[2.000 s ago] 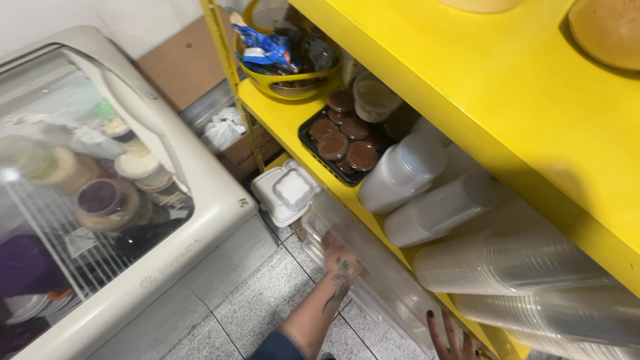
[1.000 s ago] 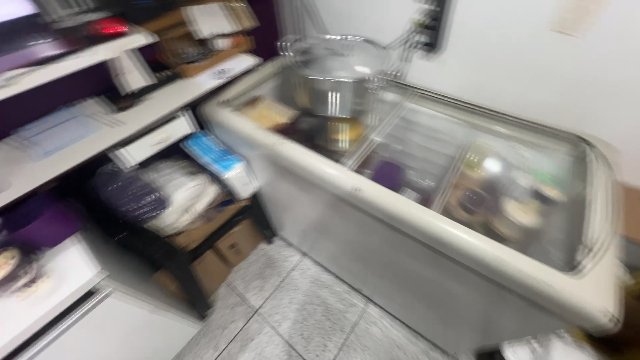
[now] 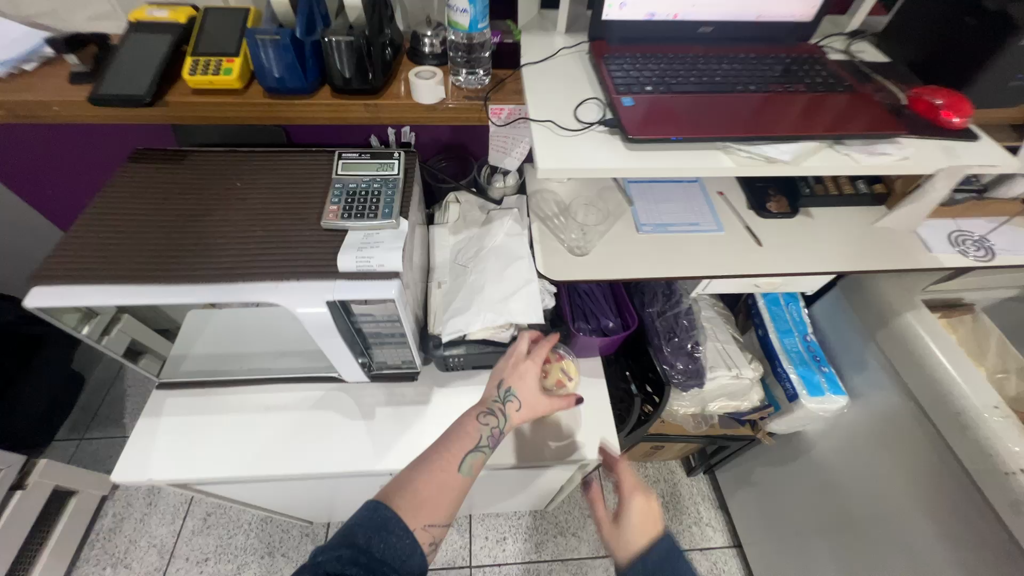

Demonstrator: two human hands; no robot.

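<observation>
My left hand [image 3: 524,380] is closed around the sides of a small round tub [image 3: 560,370] with a clear top and pale and reddish contents. It holds the tub over the right end of a white cabinet top [image 3: 264,432], beside a purple basket of spoons [image 3: 596,312]. Whether the tub rests on the surface I cannot tell. Lower right, just off the cabinet's front corner, my right hand [image 3: 628,508] has its thumb and fingers apart and nothing between them; it is slightly blurred.
A microwave oven [image 3: 200,320] with a calculator [image 3: 364,190] on top stands on the cabinet's left part. White paper bags [image 3: 484,264] lie beside it. A red laptop [image 3: 736,88] sits on the white shelf. Packaged goods [image 3: 704,352] and a chest freezer [image 3: 960,384] stand at the right.
The view has swung from the yellow shelf, past the freezer, to the cabinet with the microwave. My left hand, empty-looking against a clear container at the shelf earlier, now holds the small tub.
</observation>
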